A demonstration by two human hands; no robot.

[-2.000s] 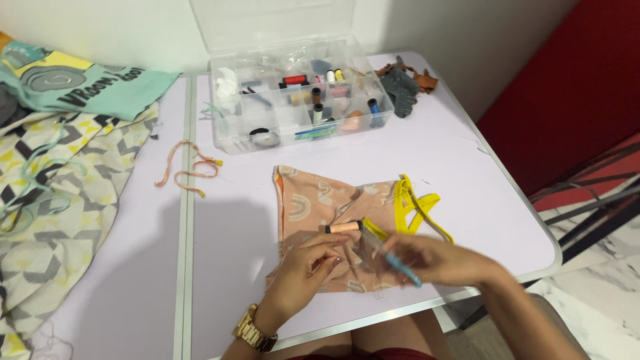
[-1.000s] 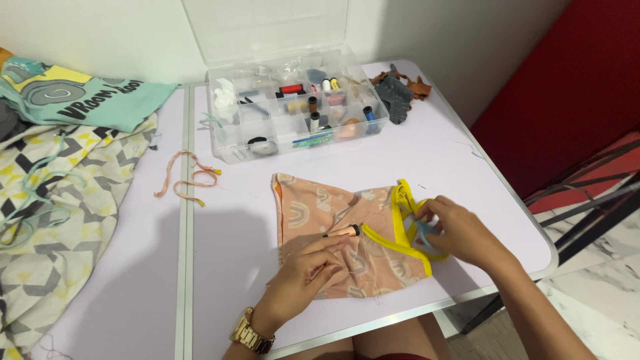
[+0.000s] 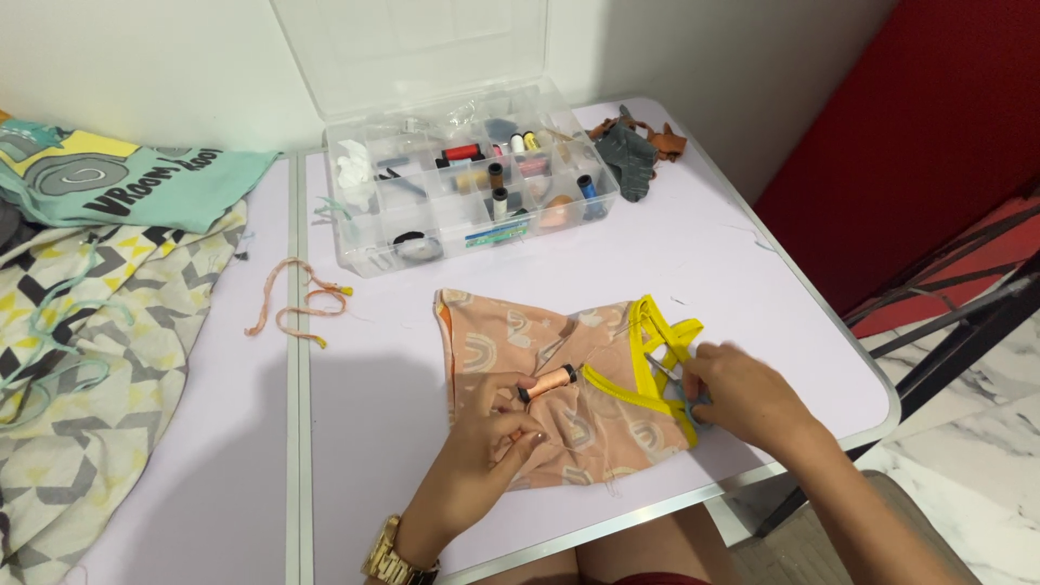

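A small peach garment (image 3: 487,325) with a rainbow print and yellow binding (image 3: 642,345) lies on the folding table. My left hand (image 3: 496,439), a gold watch on its wrist, rests over the garment with its fingertips at a spool of peach thread (image 3: 548,383); part of the spool is behind the fingers. At the yellow-bound edge, my right hand (image 3: 735,394) has its fingers on small scissors (image 3: 697,406) with light blue handles, whose metal blades point up and left over the binding. The hand covers part of the handles.
An open clear plastic organizer (image 3: 471,195) with thread spools stands at the back. Grey and rust fabric scraps (image 3: 630,158) lie at its right. Peach fabric strips (image 3: 305,301) lie across the table seam (image 3: 299,422). Printed fabric (image 3: 106,349) and a mint garment (image 3: 146,191) cover the left.
My right hand has moved right from near the spool to the yellow-bound edge. My left hand stays by the spool. The yellow binding has shifted.
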